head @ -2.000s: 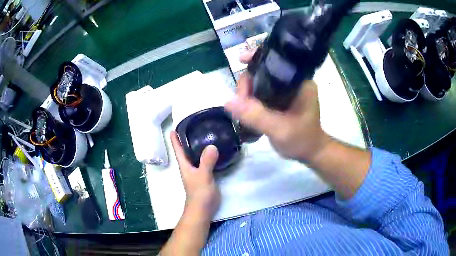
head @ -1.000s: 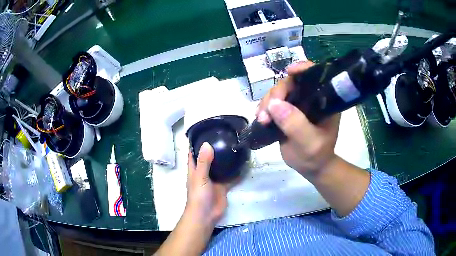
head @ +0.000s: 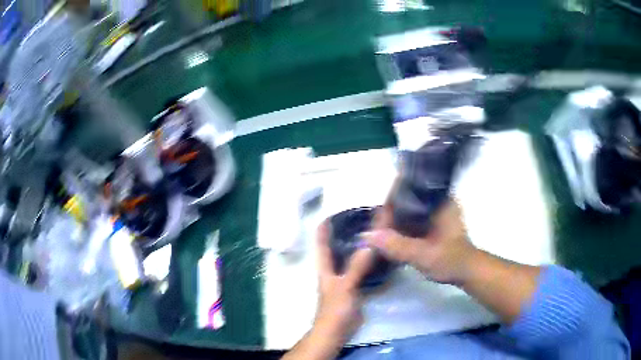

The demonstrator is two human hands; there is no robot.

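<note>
The frame is blurred. My left hand (head: 341, 288) holds the black dome front (head: 355, 242) of a white camera housing (head: 355, 176) over the white mat (head: 502, 211). The bent white wall-mount arm (head: 281, 204) lies to the left of the housing. My right hand (head: 439, 246) is closed around the black electric screwdriver (head: 425, 179), just right of the dome. The screwdriver's lower end is close to the dome; the bit and any contact with a screw cannot be made out.
White stepped boxes (head: 429, 81) stand behind the mat. Open camera units with orange wires (head: 186, 165) are at the left, and another unit (head: 618, 158) is at the right. A white tube with coloured stripes (head: 209, 288) and crumpled clear bags (head: 77, 260) lie at the left.
The whole view has shifted, so the bench appears further right and lower. The screwdriver has swung from leaning right to more upright. Both hands keep their holds.
</note>
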